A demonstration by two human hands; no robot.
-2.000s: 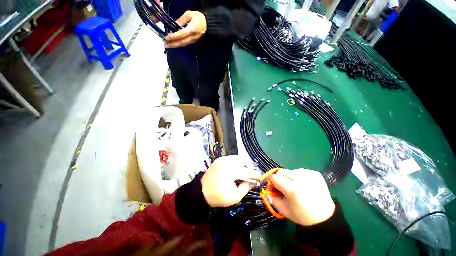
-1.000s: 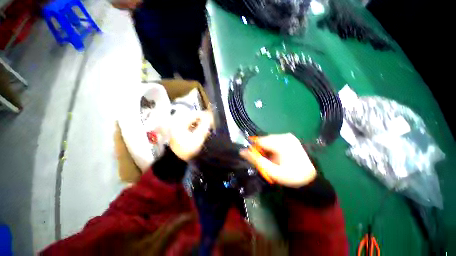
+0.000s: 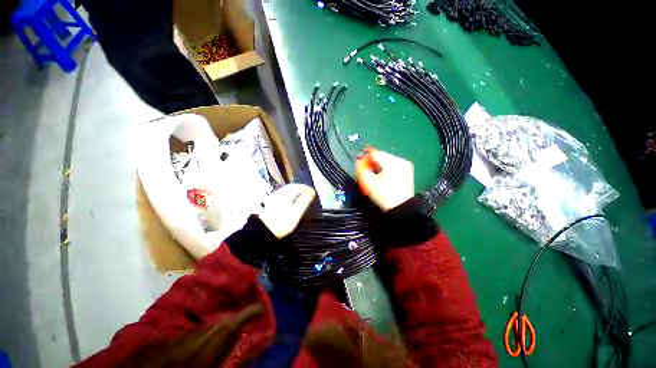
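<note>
My right hand (image 3: 390,181) is closed around orange scissors (image 3: 368,164), over the lower middle of the curved cable bundle (image 3: 447,129) on the green mat. The blades are not clear. A thin dark blurred strand (image 3: 338,126) runs from the bundle's left ends towards this hand; I cannot tell if it is held. My left hand (image 3: 289,208) is at the table edge, over the near side of the box; whether it holds anything does not show. The dense black cable bundle being worked (image 3: 327,248) lies between my forearms, with small blue and white specks.
An open cardboard box (image 3: 160,241) with white bags stands left, a smaller one (image 3: 234,66) with reddish-copper parts beyond. A clear plastic bag (image 3: 547,183) and spare orange scissors (image 3: 519,334) lie right. More black cables (image 3: 381,8) lie at the far side. A person's dark-clothed leg (image 3: 147,57) stands left.
My hands have moved apart from their meeting point of two seconds ago, the right one now over the curved bundle. The view has shifted, showing the small box and the spare scissors.
</note>
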